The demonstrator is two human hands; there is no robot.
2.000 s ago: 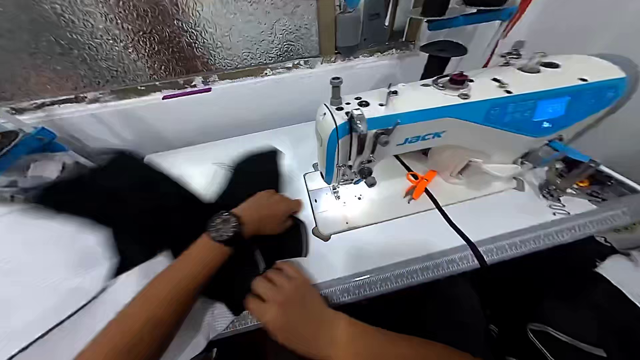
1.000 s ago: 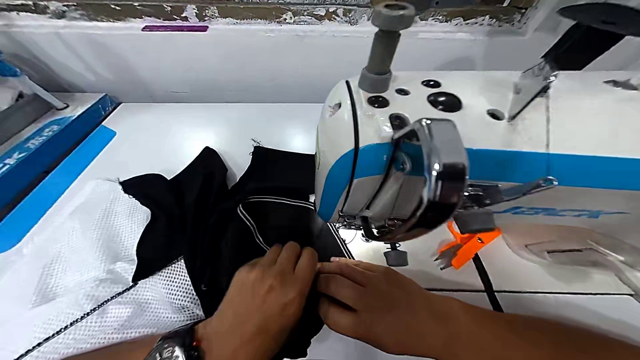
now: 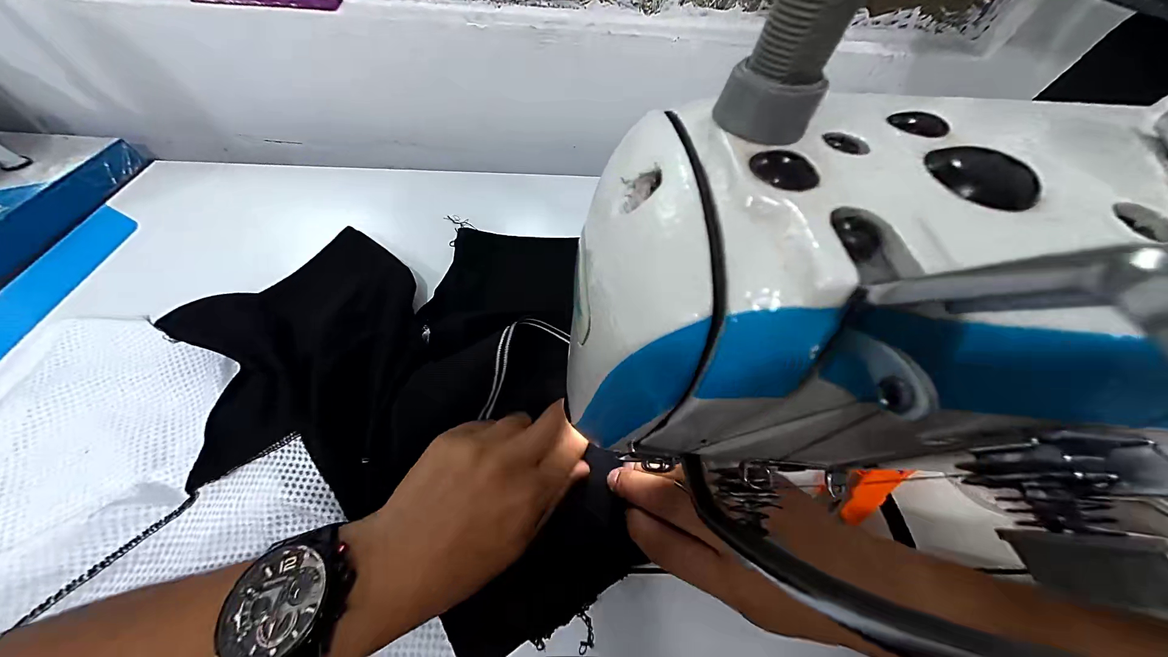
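Observation:
Black fabric point(image 3: 338, 365) joined to white mesh fabric point(image 3: 100, 411) lies on the white table, its right part running beneath the head of a sewing machine point(image 3: 776, 347). My left hand point(image 3: 484, 493), with a wristwatch point(image 3: 278, 593) on the wrist, presses and pinches the black fabric just left of the machine head. My right hand point(image 3: 675, 520) grips the same fabric by thumb and fingers below the head, partly hidden behind the machine. White lines of trim point(image 3: 500, 365) curve over the black fabric. The needle area is hidden from view.
Orange thread snips point(image 3: 871, 493) show in part beneath the machine arm, beside a black strip point(image 3: 899, 520). A blue and white machine part point(image 3: 64, 201) stands at the far left. A white wall point(image 3: 365, 82) rises behind the table, with a purple object point(image 3: 274, 3) on its ledge.
The view has moved much closer to the machine head. Two seconds ago my hands held the black fabric left of the needle area; now the fabric lies under the head's edge.

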